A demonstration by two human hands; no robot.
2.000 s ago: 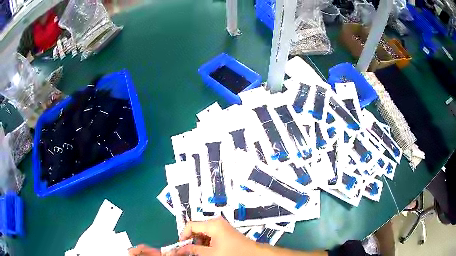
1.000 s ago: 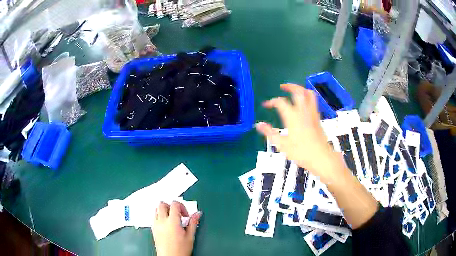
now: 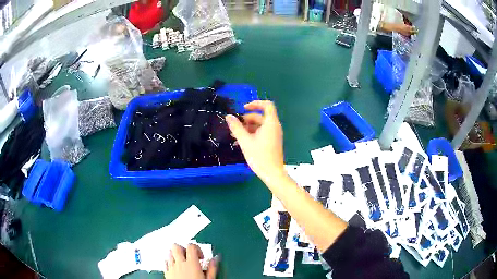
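Observation:
The large blue tub point(image 3: 185, 175) stands ahead of me, heaped with black straps point(image 3: 174, 131) that show pale flecks. My right hand point(image 3: 256, 136) is over the tub's right side, fingers curled; whether it holds a strap cannot be told. My left hand point(image 3: 188, 262) is at the bottom, cut off by the edge, with its fingers on white display cards point(image 3: 169, 230). One card there has a blue mark. The carded straps point(image 3: 370, 190) lie in a big overlapping pile to the right, partly hidden by my right forearm.
A small blue bin point(image 3: 349, 126) stands behind the pile, near a grey metal post point(image 3: 411, 82). Another blue bin point(image 3: 50, 184) is at left, by clear bags point(image 3: 65, 125) of small parts. A further blue bin point(image 3: 444, 155) is right of the pile. People's parts show at the back.
My right hand has moved left from beside the tub to over its right side. My left hand stays at the white cards. The view has tilted up slightly; earlier it swung left from the pile.

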